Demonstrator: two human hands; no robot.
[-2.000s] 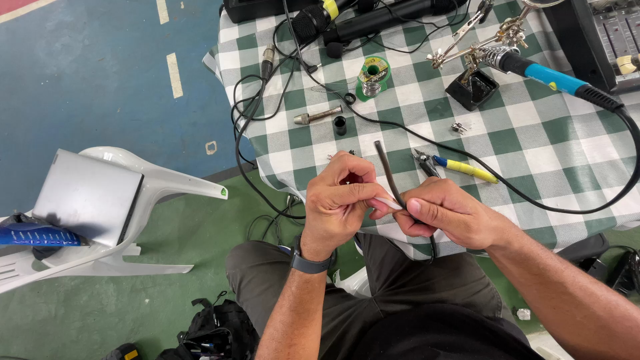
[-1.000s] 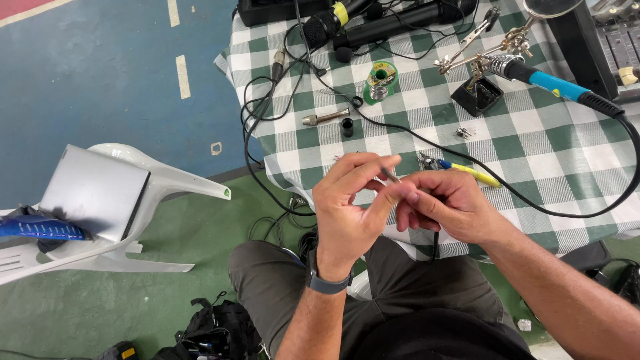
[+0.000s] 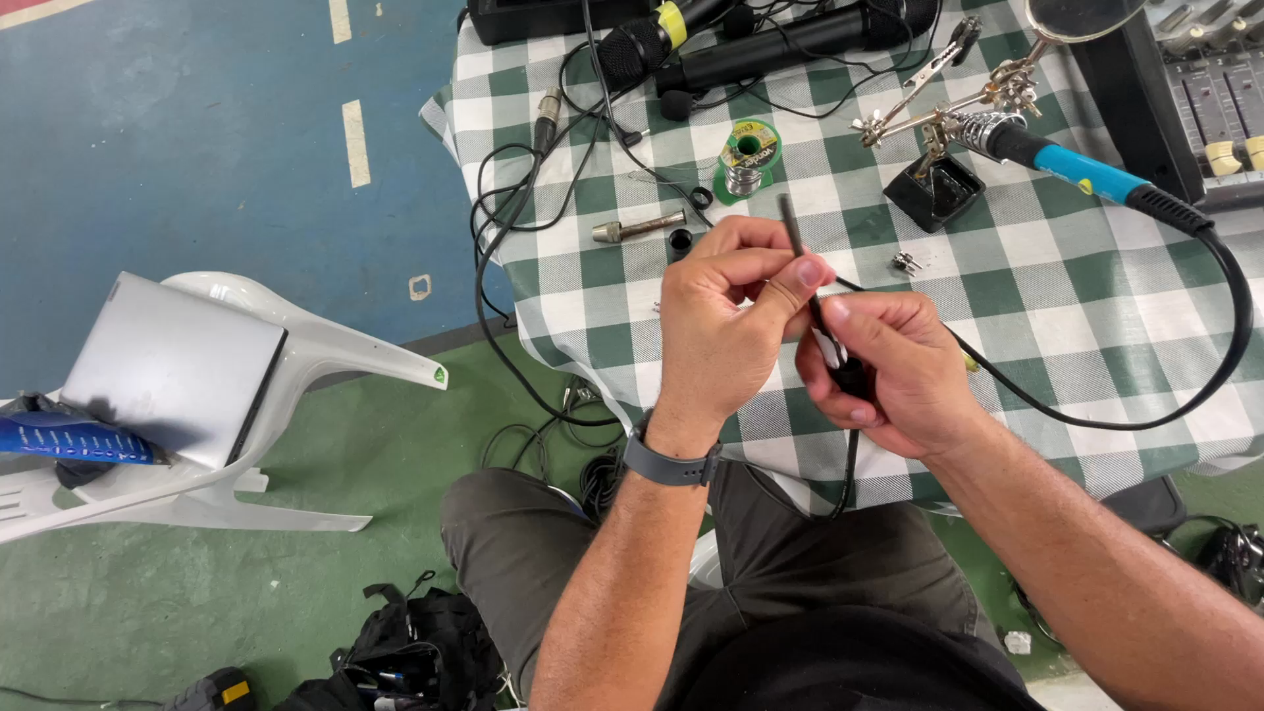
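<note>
A black cable [image 3: 792, 225] stands up between my hands over the near edge of the table. My left hand [image 3: 736, 306] pinches it between thumb and fingertips. My right hand [image 3: 894, 370] grips it lower down, where white material shows beside a dark cylindrical part [image 3: 849, 378]; more black cable [image 3: 851, 474] hangs beneath. Beyond my hands lie a metal connector barrel [image 3: 637, 227], a black ring-shaped part [image 3: 679, 243], a green solder spool [image 3: 749, 148] and a small metal connector insert [image 3: 906, 263]. The pliers are mostly hidden behind my right hand, with a bit of yellow handle [image 3: 971, 361] showing.
A soldering iron [image 3: 1086, 173] with a blue handle rests in a helping-hands stand [image 3: 933, 193] at the right, its cord looping near my right forearm. Microphones [image 3: 760, 54] and cables lie at the back, beside a mixer [image 3: 1220, 118]. A white chair [image 3: 326, 341] holds a laptop [image 3: 178, 365].
My hands were close together around the cable a second ago; now its upper length shows above my left fingers, and the dark part and white material show in my right hand.
</note>
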